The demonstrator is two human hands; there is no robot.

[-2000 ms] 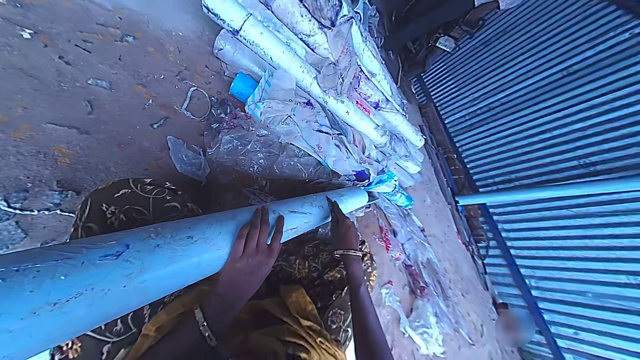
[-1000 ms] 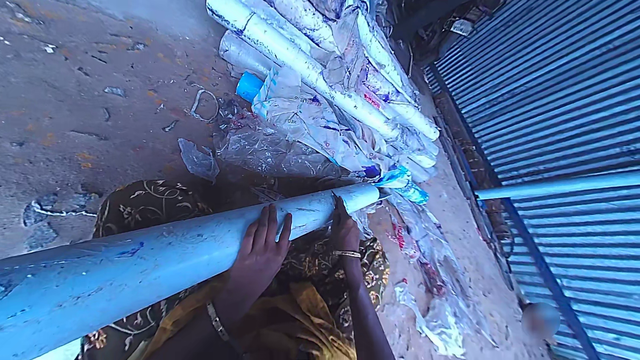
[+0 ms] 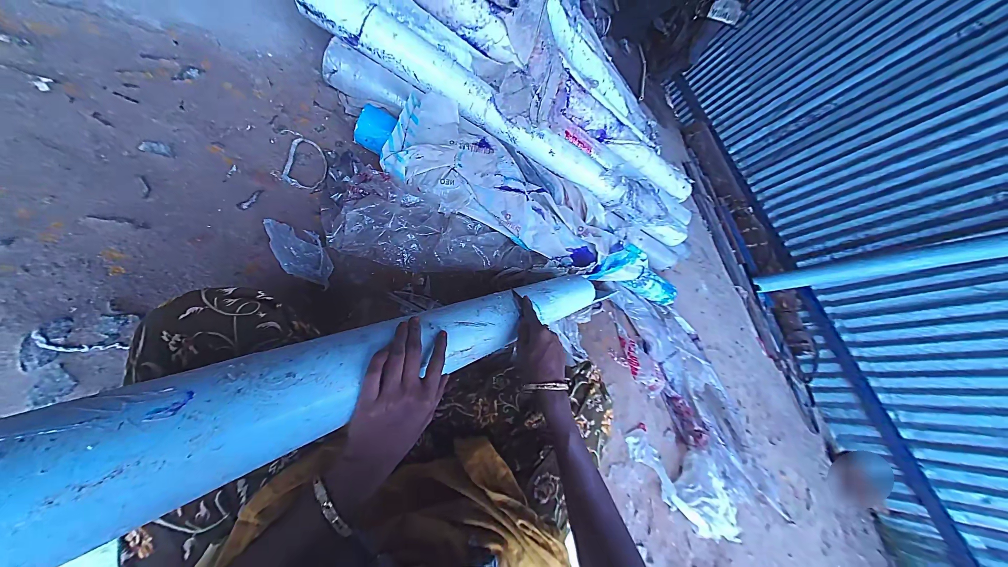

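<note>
A long pale blue pipe (image 3: 236,409) lies slantwise across my lap, from the lower left edge to the centre. My left hand (image 3: 403,374) rests flat on top of it, fingers a little apart and not wrapped round it. Close to the pipe's far end, my right hand (image 3: 539,346) is bent against its near side. Something dark and narrow shows at its fingertips on the pipe; whether that is a tool or a finger cannot be told. The palm side of this hand is hidden. A blue and clear plastic wrapper (image 3: 650,285) lies just past the pipe's end.
Beyond the pipe, several white pipes (image 3: 465,94) in torn plastic wrapping lie piled on the dirt floor (image 3: 197,118). Crumpled clear film (image 3: 417,236) and a loop of cord (image 3: 303,164) are beside them. A corrugated metal wall (image 3: 866,142) with a pale pole (image 3: 882,264) stands right.
</note>
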